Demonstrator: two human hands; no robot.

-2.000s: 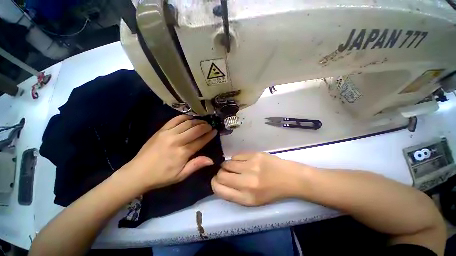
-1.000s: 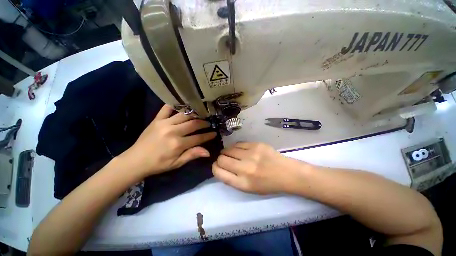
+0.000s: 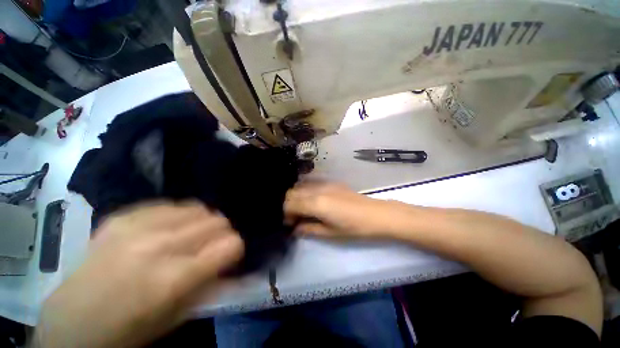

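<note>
A black garment (image 3: 197, 163) lies heaped left of and in front of the needle area of a cream sewing machine (image 3: 381, 47) marked "JAPAN 777". My left hand (image 3: 156, 251) is blurred, large and low over the garment's front left part; whether its fingers hold cloth cannot be told. My right hand (image 3: 326, 209) is closed on the garment's right edge, just in front of the needle area. The presser foot and needle are hidden by dark cloth and shadow beside a ridged silver knob (image 3: 307, 151).
Black thread snips (image 3: 391, 156) lie on the machine bed. A recessed tray (image 3: 578, 200) with white bobbins is at right. A dark rounded rectangle (image 3: 52, 236) and a small red item (image 3: 68, 121) are at left. Fine scale marks run along the table's front edge (image 3: 353, 289).
My left hand has moved from beside the needle back toward me and left. The garment has bunched up, and its patterned part no longer shows. The view has shifted slightly.
</note>
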